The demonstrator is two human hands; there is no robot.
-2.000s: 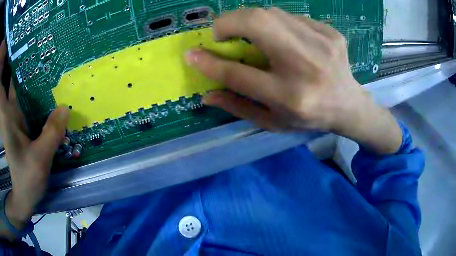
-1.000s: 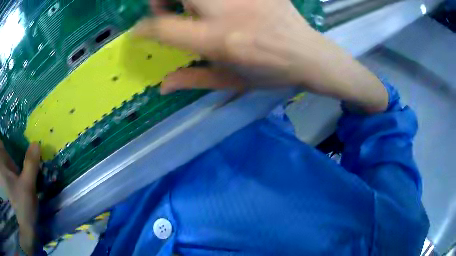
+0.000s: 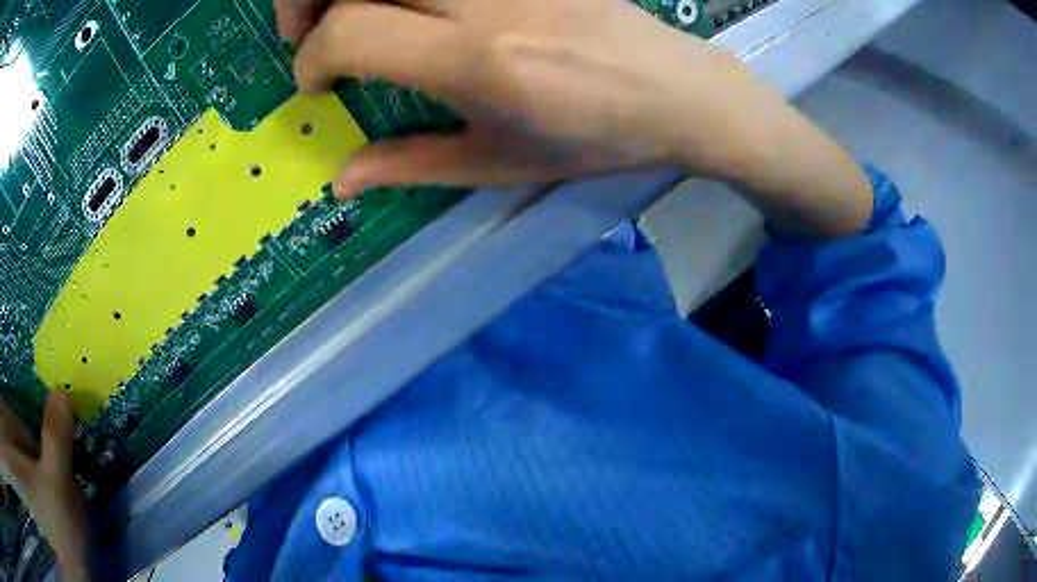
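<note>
The yellow insulating sheet [image 3: 210,216] lies flat on the green circuit board [image 3: 398,108], its long side slanting up to the right. Small dark holes dot it and its lower edge is notched. My left hand [image 3: 48,483] is at the lower left, cut off by the picture's edge, with a fingertip on the sheet's lower-left end. Its grip cannot be made out. My right hand [image 3: 489,97] is over the sheet's right end. Its thumb tip is at the lower corner and another finger is at the upper edge, with a wide gap between them.
A silver conveyor rail [image 3: 341,330] runs diagonally between the board and my blue coat [image 3: 614,421]. Two oblong slots [image 3: 125,171] lie above the sheet, and small black chips [image 3: 336,231] line its lower side. Bright glare covers the board's far left. A pale grey surface [image 3: 910,148] lies at the right.
The view has turned and shifted, so the board and sheet slant more steeply. My right hand has moved toward the sheet's right end, which now shows. My left hand stays at the other end.
</note>
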